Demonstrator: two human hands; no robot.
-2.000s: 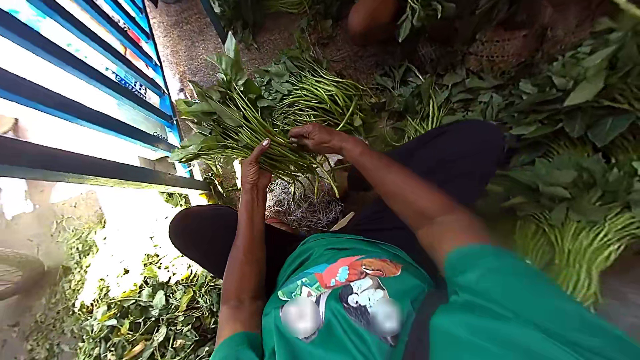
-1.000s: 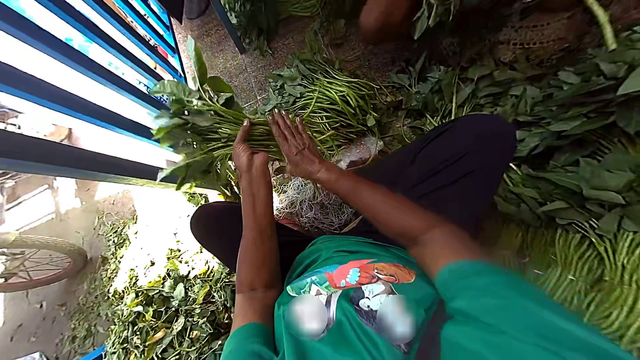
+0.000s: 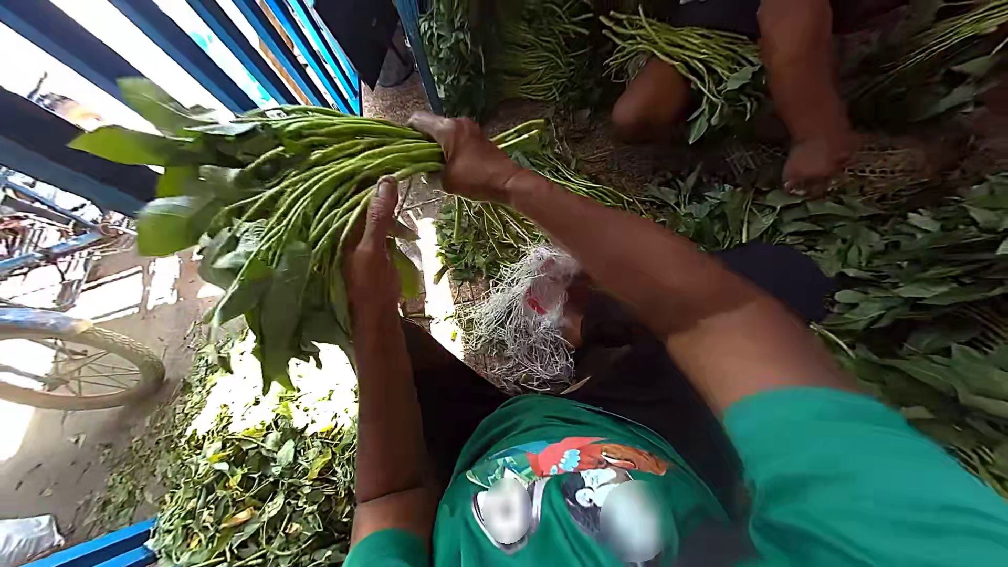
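Note:
A bunch of leafy greens with long green stems (image 3: 339,157) is held up at the upper left, its leaves toward the blue slats. My right hand (image 3: 472,157) is closed around the stem ends. Under the stems, my left hand (image 3: 374,260) supports the bunch, thumb up; its fingers are partly hidden by leaves. Below my right hand, by my lap, lies a tangle of white string (image 3: 524,327). More stems and leaves (image 3: 488,228) lie on the ground just behind it.
Blue slats (image 3: 228,47) stand at the upper left, a bicycle wheel (image 3: 87,366) at the left. Loose leaves (image 3: 260,480) are heaped at the lower left. Greens (image 3: 929,291) are piled at the right. Another person's hand (image 3: 815,165) and knee are at the upper right, beside more bunches.
Both my hands have lifted the bunch up and toward the slats. My right hand, flat with fingers extended a second ago, now grips the stem ends.

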